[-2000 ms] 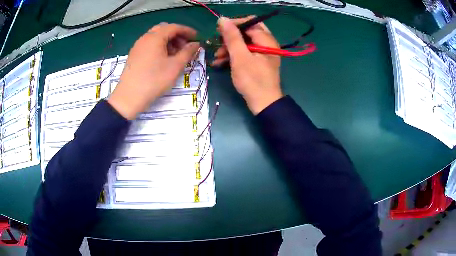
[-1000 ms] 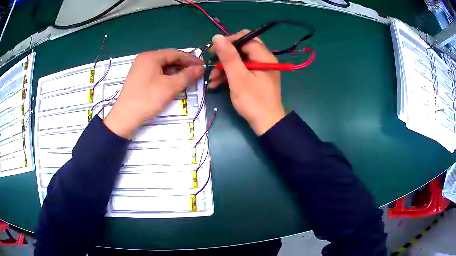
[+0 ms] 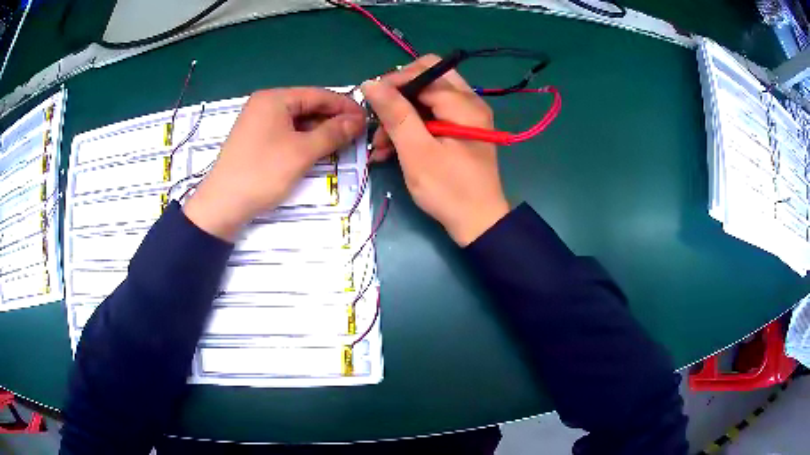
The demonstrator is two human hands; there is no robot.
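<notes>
My right hand (image 3: 448, 147) holds the black probe (image 3: 431, 75) above the red probe (image 3: 475, 132), their tips pointing left toward my left fingers. My left hand (image 3: 280, 155) is pinched at the wire end of a pack over the tray's upper right edge; the connector is hidden or too small to tell. The white tray (image 3: 133, 258) holds flat whitish battery packs (image 3: 284, 362) in two columns, with yellow tape (image 3: 347, 360) at their wire ends. Thin leads (image 3: 367, 331) stick out past the tray's right edge. Whether the probe tips touch the connector cannot be told.
White tray stacks stand at the left (image 3: 27, 213) and right (image 3: 755, 151) of the green bench (image 3: 568, 293). A black cable (image 3: 169, 37) lies along the back, and a red cord (image 3: 382, 27) runs from the back. Red stools (image 3: 742, 369) show below the bench.
Since two seconds ago, both hands are slightly lower in view. Over the last second the probes have tilted, with the red one's rear end lower. The left hand remains pinched.
</notes>
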